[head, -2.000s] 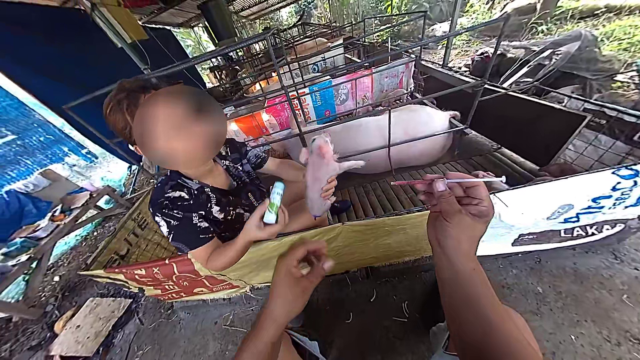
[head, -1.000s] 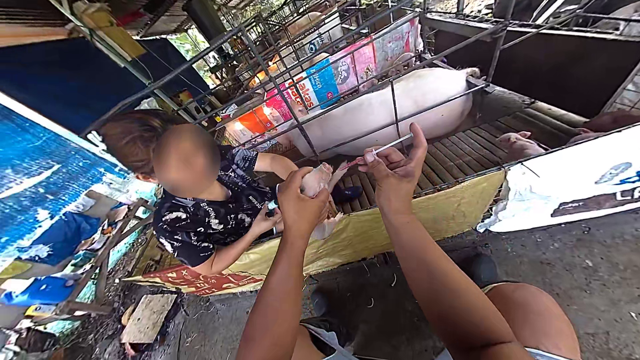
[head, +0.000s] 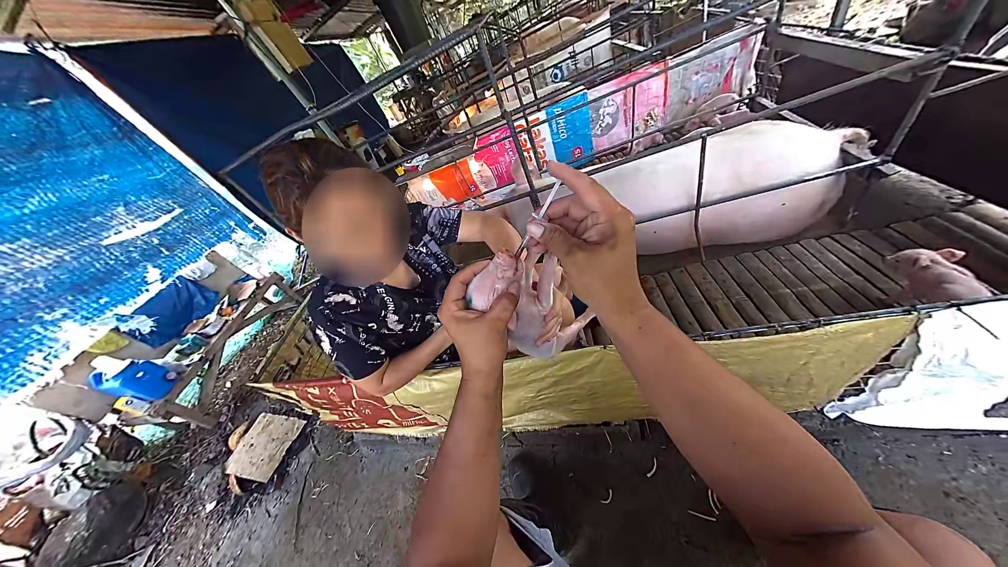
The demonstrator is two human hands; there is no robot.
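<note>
A small pink piglet [head: 529, 319] is held up in front of a seated person [head: 386, 291], whose hand supports its body. My left hand [head: 479, 311] grips the piglet's head, the thumb on its near side. In my right hand [head: 587, 236] is a thin white syringe [head: 549, 201], pinched between thumb and fingers, its narrow dark tip pointing down at the piglet's mouth. Whether the tip is inside the mouth cannot be told.
Metal bars [head: 701, 197] of a pen surround us, with a large sow [head: 740, 185] lying on a slatted floor [head: 736, 291]. Another piglet [head: 937, 276] is at the right. A yellow sheet [head: 709, 374] covers the pen's near side. A blue container [head: 134, 379] stands at the left.
My left hand, with nothing in it two seconds ago, has taken hold of the piglet's head. My right hand has brought the syringe leftward to the piglet's mouth. The other person's green-and-white bottle has gone from sight.
</note>
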